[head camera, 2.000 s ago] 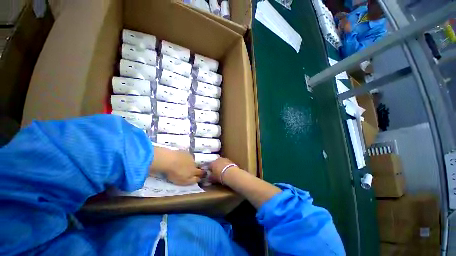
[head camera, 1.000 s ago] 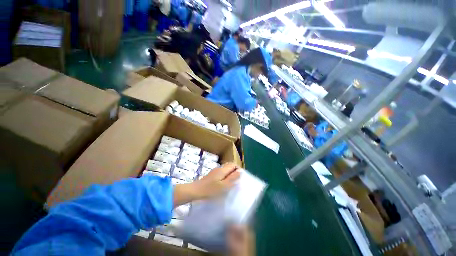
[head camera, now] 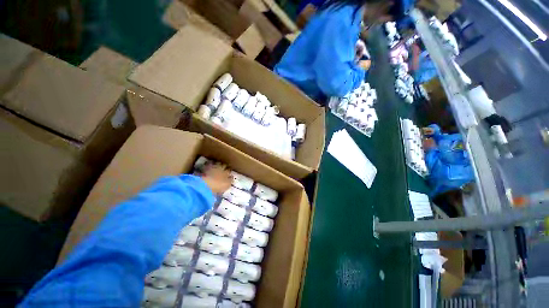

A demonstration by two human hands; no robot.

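Note:
The open brown carton (head camera: 293,240) stands directly before me. It holds rows of white cylindrical units (head camera: 218,243) lying on their sides, with small dark marks. My left hand (head camera: 217,178) reaches in from the lower left and is at the carton's far left corner, over the end of a row. Its fingertips touch or nearly touch a unit there; whether they grip it is hidden. My sleeve covers part of the left side of the rows. My right hand is not in view.
A neighbouring open carton (head camera: 310,152) beyond holds units and a white sheet. A closed carton (head camera: 60,99) is at left. White printed sheets (head camera: 352,157) lie on the green bench (head camera: 340,222). Coworkers in blue (head camera: 322,51) and a grey metal frame (head camera: 445,225) are beyond.
The view has shifted. The white sheet held before me is gone from sight. My left hand has moved to the carton's far left corner, and my right hand has left the picture.

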